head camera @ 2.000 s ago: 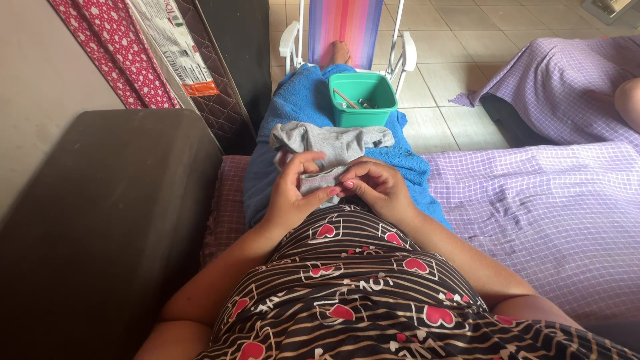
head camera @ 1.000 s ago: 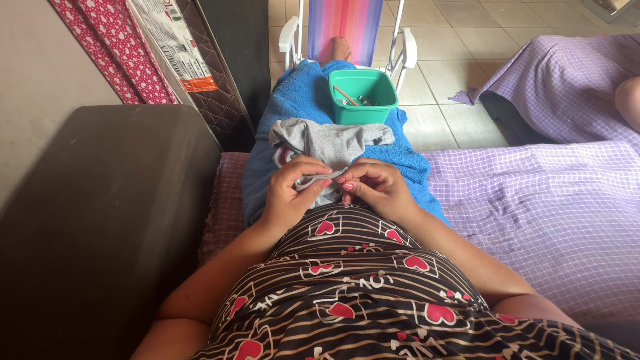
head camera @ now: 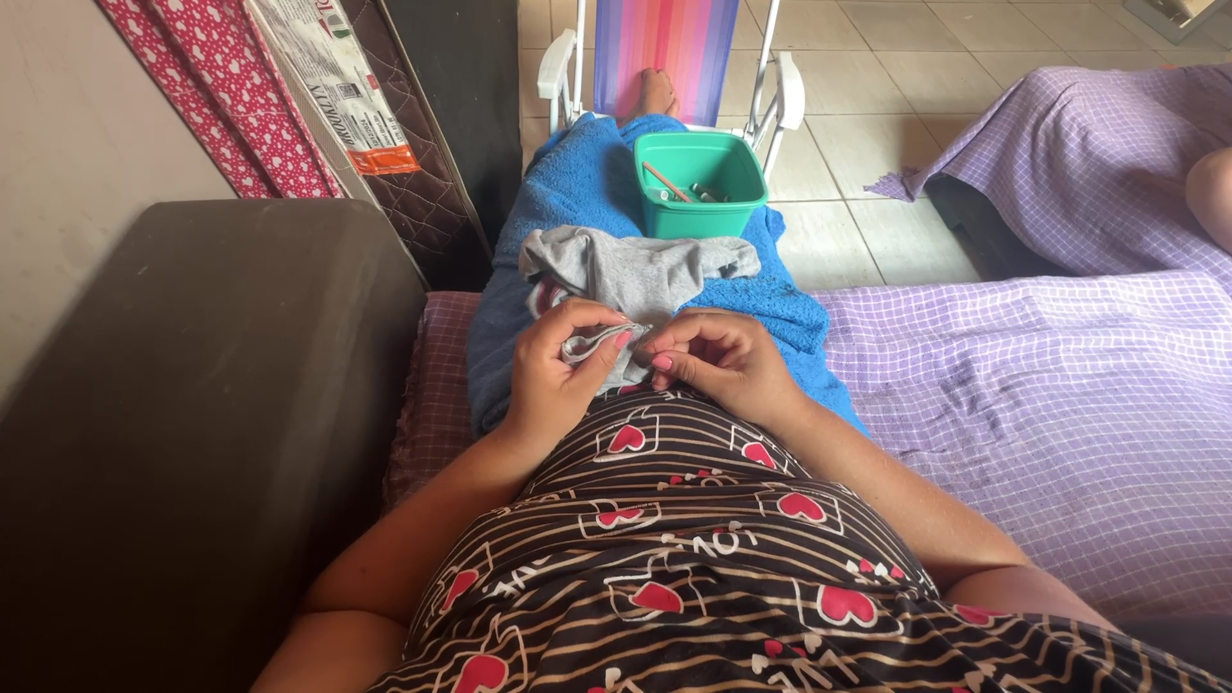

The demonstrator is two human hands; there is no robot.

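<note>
A grey knit garment (head camera: 640, 269) lies bunched over a blue terry towel (head camera: 577, 183) on my lap. My left hand (head camera: 568, 371) pinches a folded edge of the garment between thumb and fingers. Close at its right, my right hand (head camera: 717, 361) has thumb and forefinger pinched together at the same edge; whether a small item is between those fingertips cannot be seen. Beyond the garment, a green plastic tub (head camera: 701, 207) rests on the towel, with an orange-brown stick and several small items inside.
A dark sofa armrest (head camera: 192, 366) stands at the left. A purple checked cover (head camera: 1039, 414) spreads over the seat at the right. Ahead is a white-framed folding chair (head camera: 789, 91) with a striped seat and a bare foot on it. Another person's knee (head camera: 1210, 197) shows at the right edge.
The garment's edge, flatter between my hands before, now forms an open fold at my left fingers. Both hands stay in about the same place.
</note>
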